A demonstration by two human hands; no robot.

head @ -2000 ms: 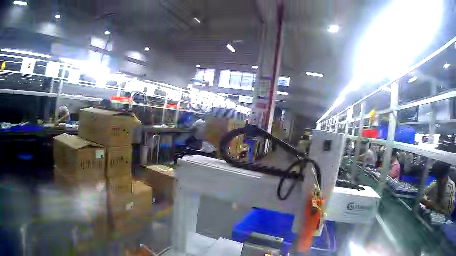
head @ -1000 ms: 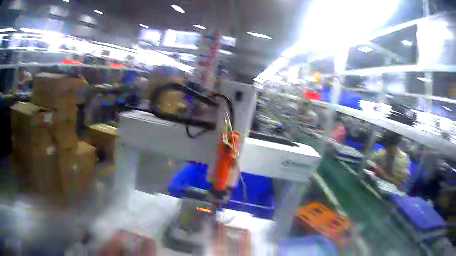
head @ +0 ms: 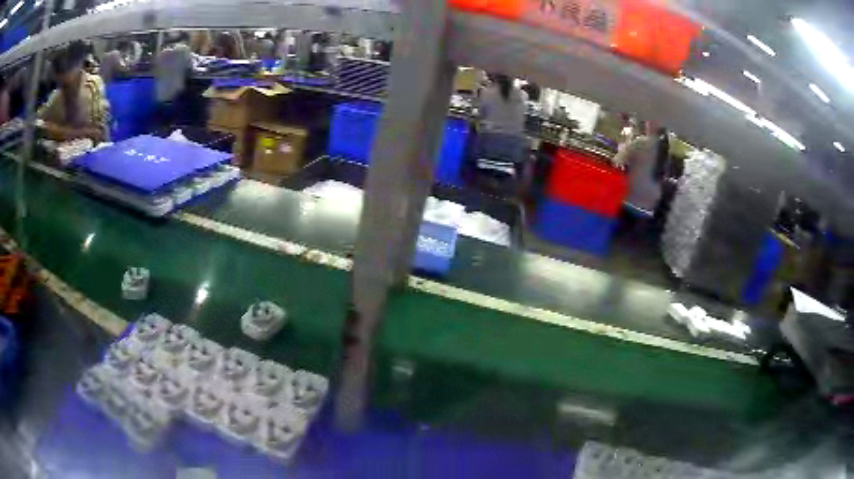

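Observation:
Several small white plastic units [head: 206, 379] stand in close rows on a blue sheet [head: 393, 451] at the near edge of the green conveyor belt [head: 478, 351]. More white units [head: 646, 463] show at the bottom edge, right of centre, cut off by the frame. Single white units lie on the belt, one at the left [head: 136, 283] and one nearer the middle [head: 263, 320]. A blurred pale piece [head: 587, 412] lies near the belt's near side. Neither of my hands is in the picture.
A grey metal post [head: 398, 159] rises in front of the belt. A red-orange bin [head: 655, 36] sits overhead. Across the belt are a blue sheet over stacked white units [head: 150, 162], a small light-blue bin [head: 434, 247] and a seated person [head: 75, 98]. An orange crate [head: 13, 281] shows at the left edge.
The view has swung right and down, from the gantry machine and cartons to the belt. The machine has left the picture, and the rows of white units have come in.

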